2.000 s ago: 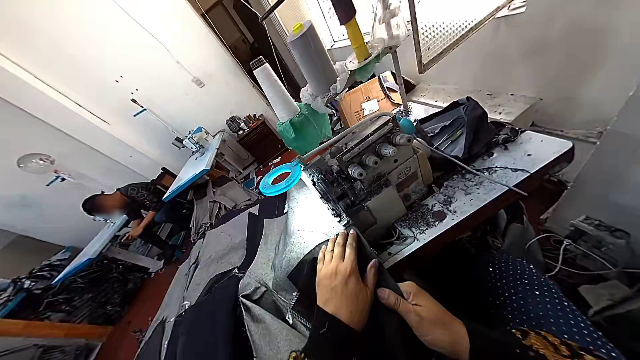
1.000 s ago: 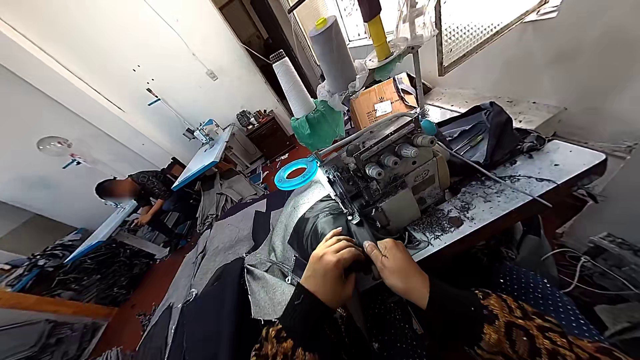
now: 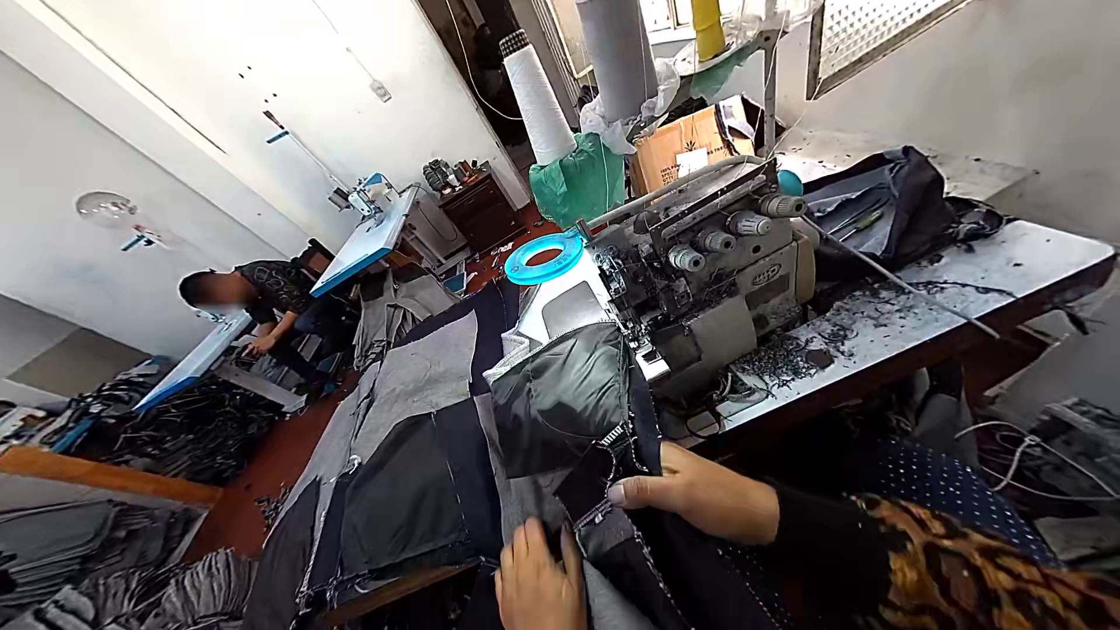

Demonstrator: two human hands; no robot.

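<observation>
A dark denim garment piece with a black pocket lining [image 3: 564, 394] lies under the presser foot of an overlock sewing machine [image 3: 717, 271]. My right hand [image 3: 709, 494] grips its serged edge in front of the machine, thumb on top. Lower down, my left hand [image 3: 538, 577] rests on the grey cloth with its fingers bent; whether it pinches the cloth I cannot tell. A blue ring [image 3: 544, 258] sits beside the needle area. Grey and dark denim pieces [image 3: 411, 464] spread to the left of the lining.
Lint and thread scraps [image 3: 809, 350] cover part of the white table [image 3: 1024, 262], where a dark cloth bundle [image 3: 884, 201] lies. Thread cones [image 3: 538, 101] stand behind the machine. A person [image 3: 262, 302] sits at another table at left, near stacked dark fabric [image 3: 79, 551].
Both hands have moved back from the machine toward me, and my left hand is lower. The pocket lining and serged edges now show in front of the presser foot.
</observation>
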